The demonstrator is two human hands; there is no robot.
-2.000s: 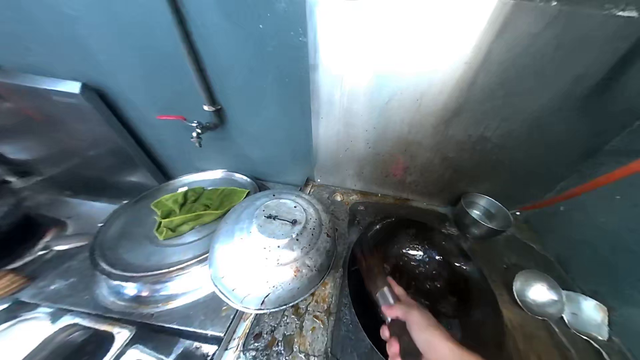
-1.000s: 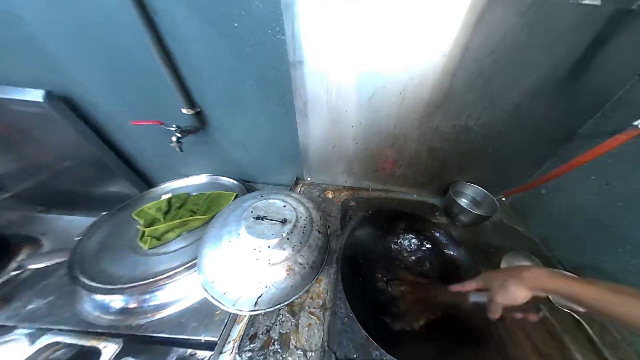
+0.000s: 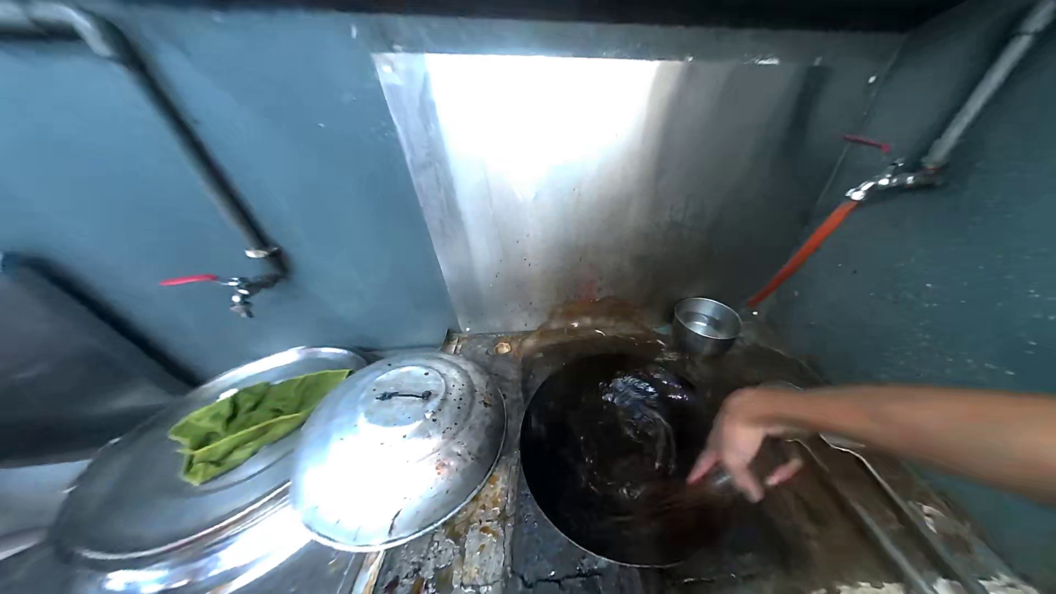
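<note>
My right hand (image 3: 747,450) reaches in from the right over the near right side of a dark wok (image 3: 577,462). Its fingers are curled round the handle of a brush or whisk, whose brownish head is blurred low in the wok. Water swirls and glints in the wok's far half. Left of the wok a domed metal lid (image 3: 388,487) leans over the rim of a large round metal lid (image 3: 124,495), on which a green cloth (image 3: 247,421) lies. My left hand is out of view.
A metal bowl (image 3: 707,326) stands behind the wok. Two long-handled utensils (image 3: 874,503) lie at its right. A red-handled tap (image 3: 241,289) juts from the left wall; an orange hose (image 3: 804,254) hangs from another tap (image 3: 891,181) at right.
My right hand has moved from the wok's near edge to its right side, still with the brush-like tool. The water has shifted in the wok. The view has tilted upward.
</note>
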